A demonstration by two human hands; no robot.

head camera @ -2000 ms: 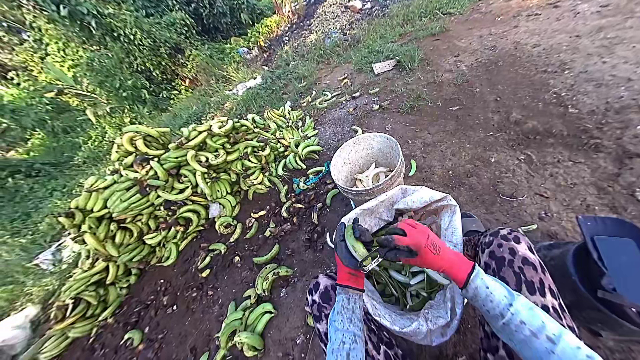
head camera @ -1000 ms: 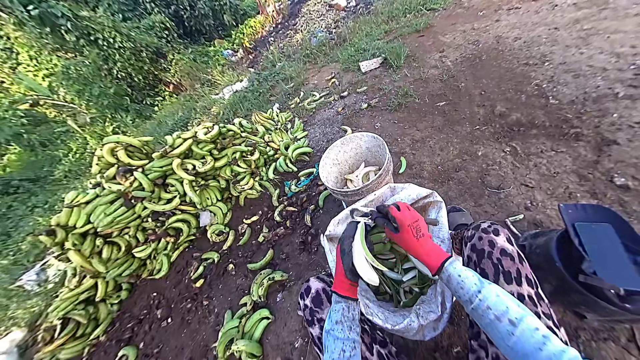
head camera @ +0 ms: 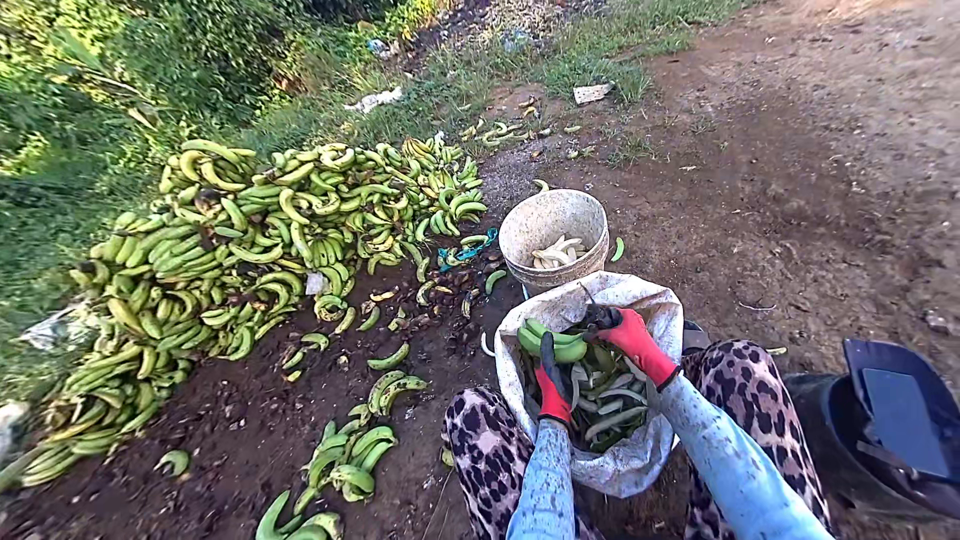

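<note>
My left hand [head camera: 553, 379], in a red and black glove, holds a small bunch of green bananas or plantains [head camera: 551, 341] over the mouth of a white woven sack [head camera: 626, 476]. Against the stem end of the bunch is my right hand [head camera: 622, 337], gloved alike, with a thin dark blade [head camera: 586, 293] sticking up from its fingers; the handle is hidden. Green peels [head camera: 611, 405] fill the sack between my knees. Just beyond it stands a dirty white bucket [head camera: 517, 255] with peeled pale fruit [head camera: 559, 253] inside.
A large heap of green bananas or plantains [head camera: 255, 255] lies on the left, with loose bunches [head camera: 352, 457] on the soil nearer me. At the right is a dark container [head camera: 817, 420] with a flat dark panel [head camera: 905, 420] on it. Grass and bushes border the heap.
One second ago a pale, partly peeled fruit was in my left hand; now a green bunch is there. My right hand has moved from the left hand's upper side to the bunch's end.
</note>
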